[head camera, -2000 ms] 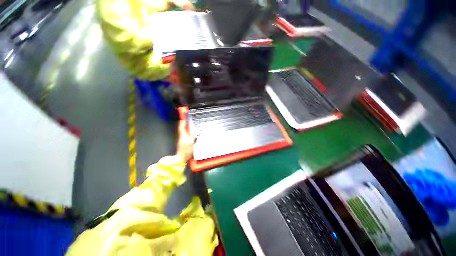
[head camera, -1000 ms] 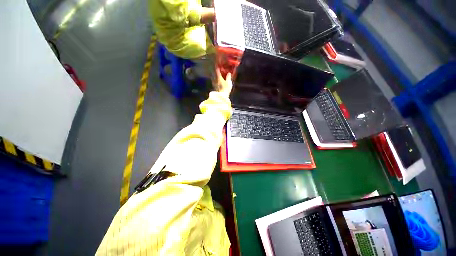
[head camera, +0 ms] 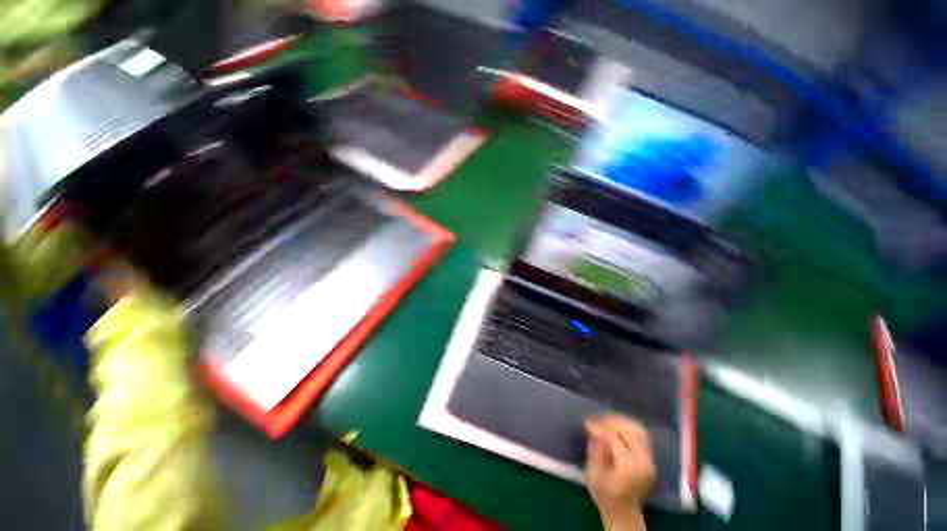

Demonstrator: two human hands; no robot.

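The picture is strongly blurred. A dark grey open laptop sits on a white sheet with a red edge at its right; its screen shows a green block pattern. My right hand is over its palm rest near the front edge, fingers curled; contact and grip are unclear. A silver-grey open laptop with a dark screen rests on a red-orange tray at the left. My left hand, blurred at the end of the yellow sleeve, is beside its left side; its fingers cannot be made out.
A laptop with a blue swirl screen stands behind. Another open laptop is at the back centre, and a silver one at the upper left. A small white pad lies on the green mat. Blue rack bars run behind.
The view has swung right, bringing the dark laptop towards the middle. My right hand has come into view over it. My left hand now appears farther left, beside the silver-grey laptop.
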